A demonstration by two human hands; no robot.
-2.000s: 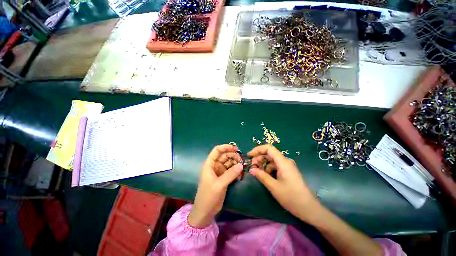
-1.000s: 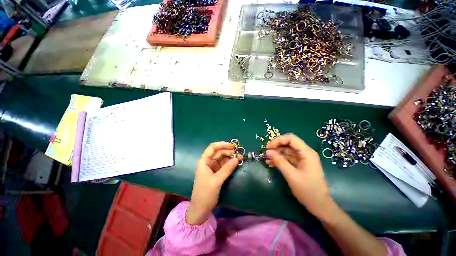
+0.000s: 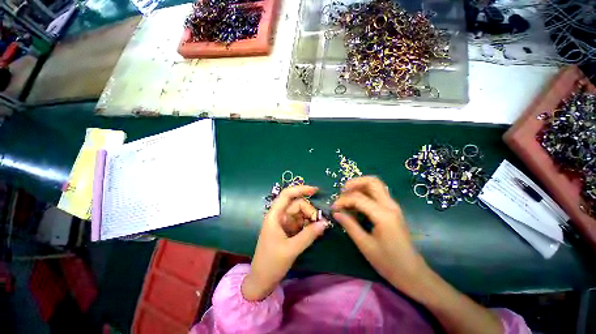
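Observation:
My left hand [image 3: 291, 225] is bare and holds a small metal fitting [image 3: 319, 215] between thumb and fingers, above the green bench. My right hand [image 3: 374, 218] is close beside it, thumb and fingertips near the fitting; whether it grips anything is too small to tell. Tiny gold pieces [image 3: 346, 169] lie scattered just beyond my hands. A small group of ringed fittings [image 3: 287, 182] lies behind my left hand, partly hidden by it. A heap of silver and dark ringed fittings [image 3: 451, 176] lies to the right.
An open record book [image 3: 160, 179] lies at left on a yellow booklet [image 3: 88, 169]. Paper slips [image 3: 519, 209] and an orange tray [image 3: 523, 130] are at right. Beyond are a clear tray [image 3: 447, 94] and another orange tray [image 3: 225, 50]. A red crate [image 3: 173, 287] is below left.
The group of ringed fittings behind my left hand now shows on the bench. The rings seen at my left fingertips are no longer there. My right hand has moved slightly left, closer to my left.

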